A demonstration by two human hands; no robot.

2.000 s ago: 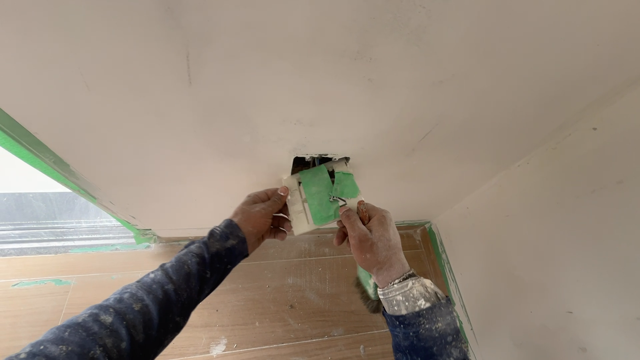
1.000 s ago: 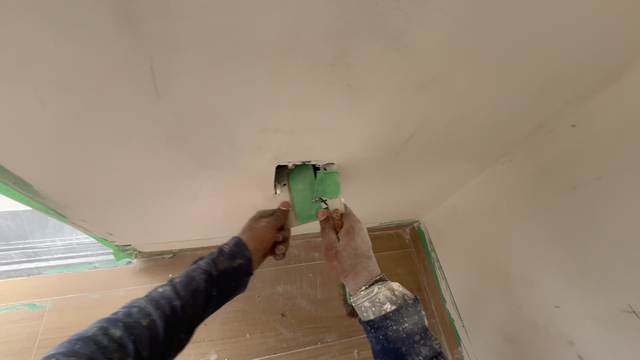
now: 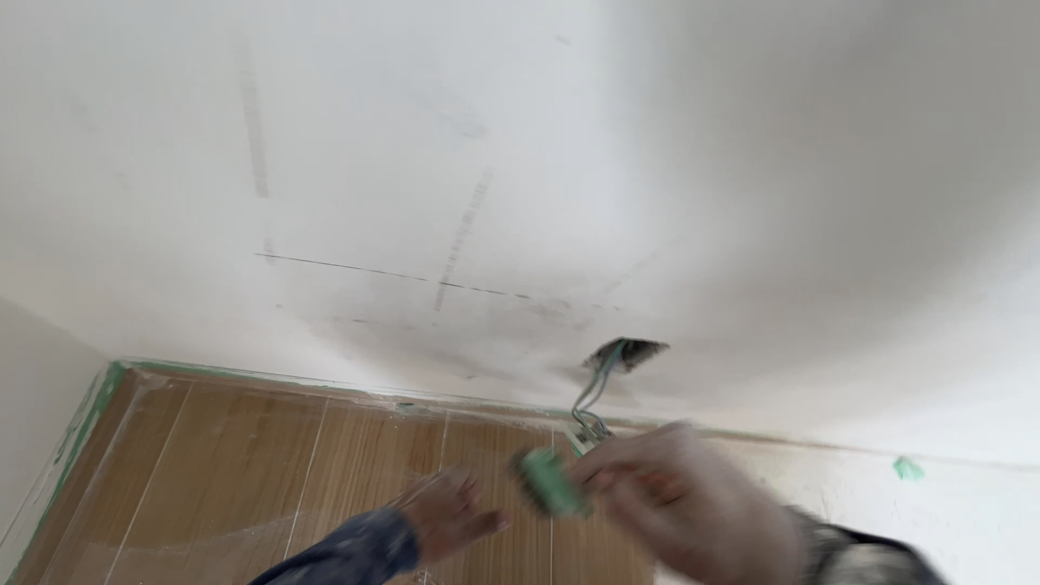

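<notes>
In the head view, my right hand (image 3: 691, 496), motion-blurred, grips what looks like a brush (image 3: 556, 483) with a green body and dark bristles; something orange also shows between its fingers. Left of it, my left hand (image 3: 455, 508) is apart from the brush, fingers spread and nothing in them. Above the right hand, electrical wires (image 3: 587, 398) come out of a cut-out (image 3: 630, 354) in the wall. They run down to a pale electrical faceplate (image 3: 581, 439), partly hidden behind the right hand.
The pale wall (image 3: 366, 203) bears dark scuffs and a thin line. Below lies a wood-look floor (image 3: 236, 479), with green masking tape (image 3: 101, 398) along its edges and corner. A scrap of green tape (image 3: 908, 469) is at the right.
Both hands were on the green-taped faceplate at the cut-out; my left hand has let go of it. The wires now show outside the cut-out. The view has shifted a lot.
</notes>
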